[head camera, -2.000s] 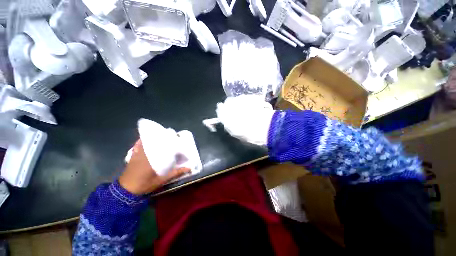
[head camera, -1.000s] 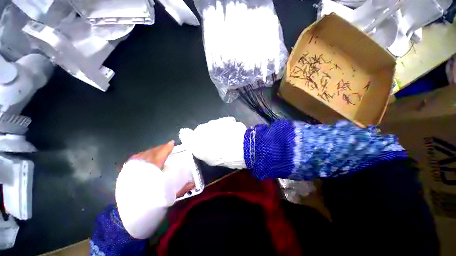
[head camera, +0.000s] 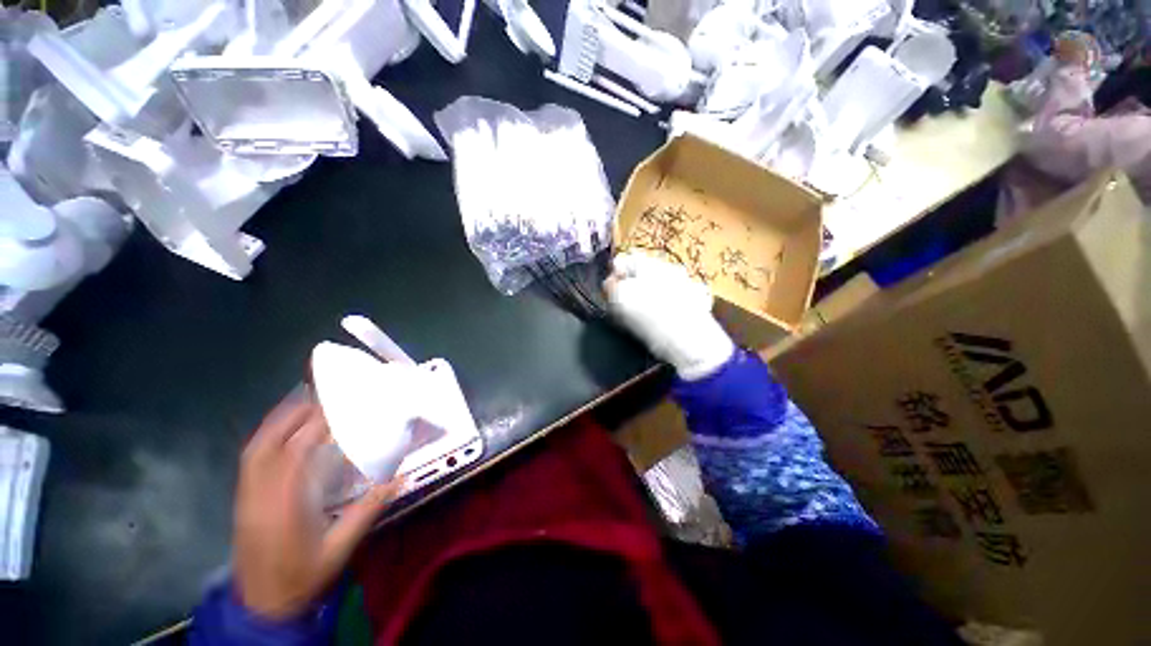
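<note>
A white camera housing (head camera: 436, 410) lies on the dark bench near its front edge, its rounded part to the left. A white rod antenna (head camera: 376, 338) sticks out at its back. My bare left hand (head camera: 293, 499) is at the housing's left side, fingers spread; whether it bears on the housing is unclear. My right hand (head camera: 663, 309), in a white glove, is at the near left corner of the small parts box (head camera: 795, 271), beside the black antenna leads (head camera: 571, 285). Its fingertips are partly hidden. The antenna bag (head camera: 530, 183) holds many white sticks.
Camera housings (head camera: 271, 107) pile up along the back and left of the bench. Small dark bits lie in the parts box. A large turnover carton (head camera: 972, 379) stands at the right. Another person's pink sleeve (head camera: 1092, 139) shows at the upper right.
My right hand has moved away from the housing to the parts box. The housing now rests on the bench with an antenna showing, and my left hand has opened beside it. The view has shifted.
</note>
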